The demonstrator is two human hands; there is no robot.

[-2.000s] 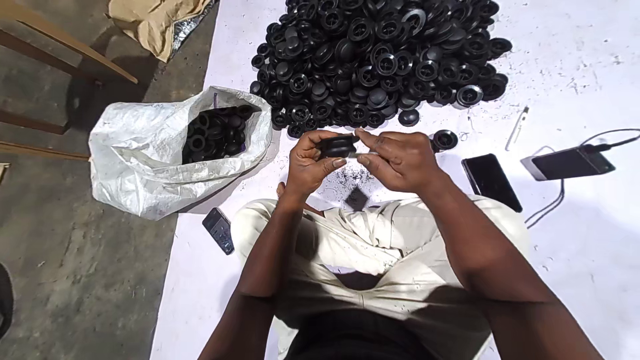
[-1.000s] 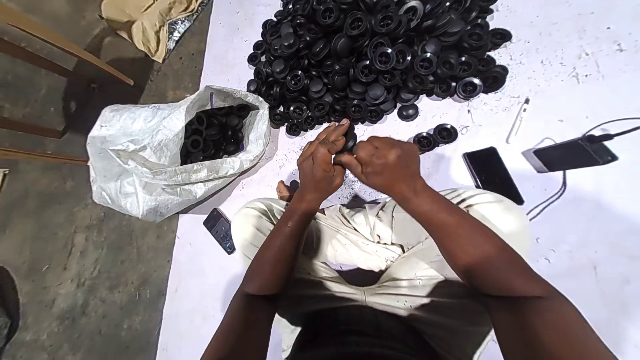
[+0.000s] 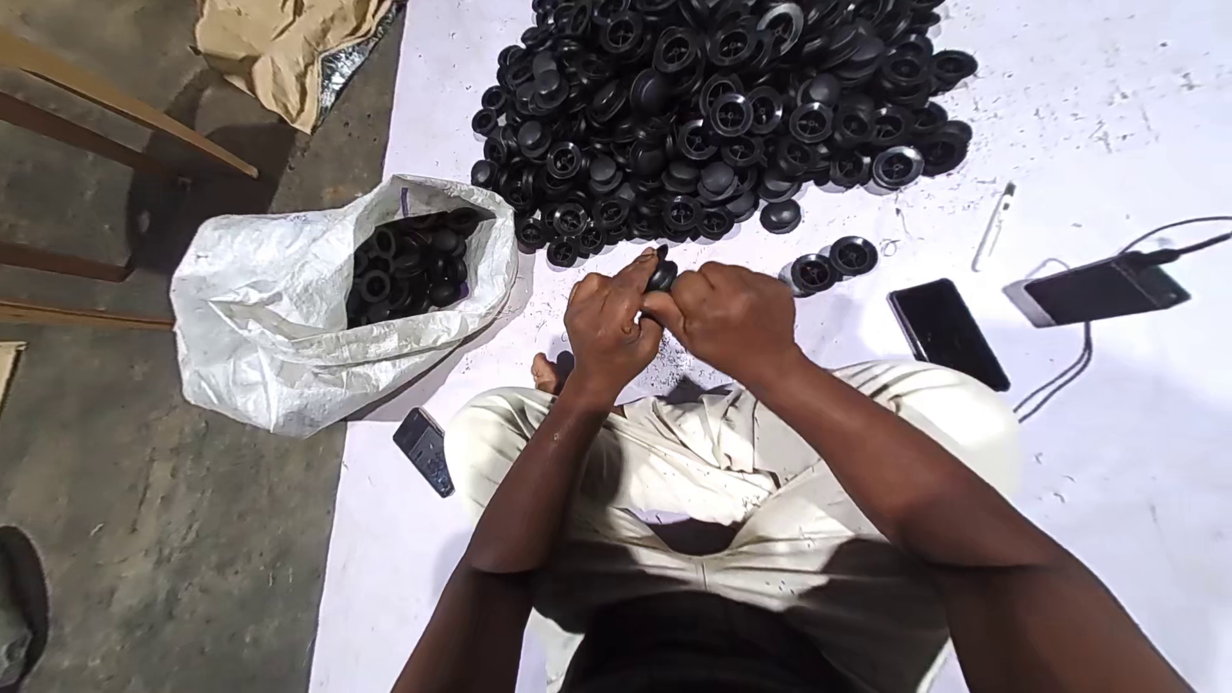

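Between my hands, above my lap, is a round black plastic part (image 3: 661, 276), mostly covered by fingers. My left hand (image 3: 613, 322) grips it from the left. My right hand (image 3: 733, 313) is closed against its right side; whether it holds a piece of its own is hidden. Just beyond lies a large heap of round black plastic parts (image 3: 693, 135), some showing spoked undersides and some smooth domes. Two such parts (image 3: 854, 256) rest side by side to the right of my right hand. A white woven sack (image 3: 279, 356) at the left holds more black parts.
On the white sheet (image 3: 1116, 539) at the right lie a black smartphone (image 3: 948, 332), a dark device with a cable (image 3: 1107, 289) and a white pen-like stick (image 3: 993, 226). Another phone (image 3: 423, 450) is left of my knee. Brown paper (image 3: 289, 53) and wooden legs (image 3: 125, 91) stand farther left.
Two seconds ago the black part showed plainly between my fingertips; now my fingers are curled around it. One loose part lay at the right of my right hand then; two show there now.
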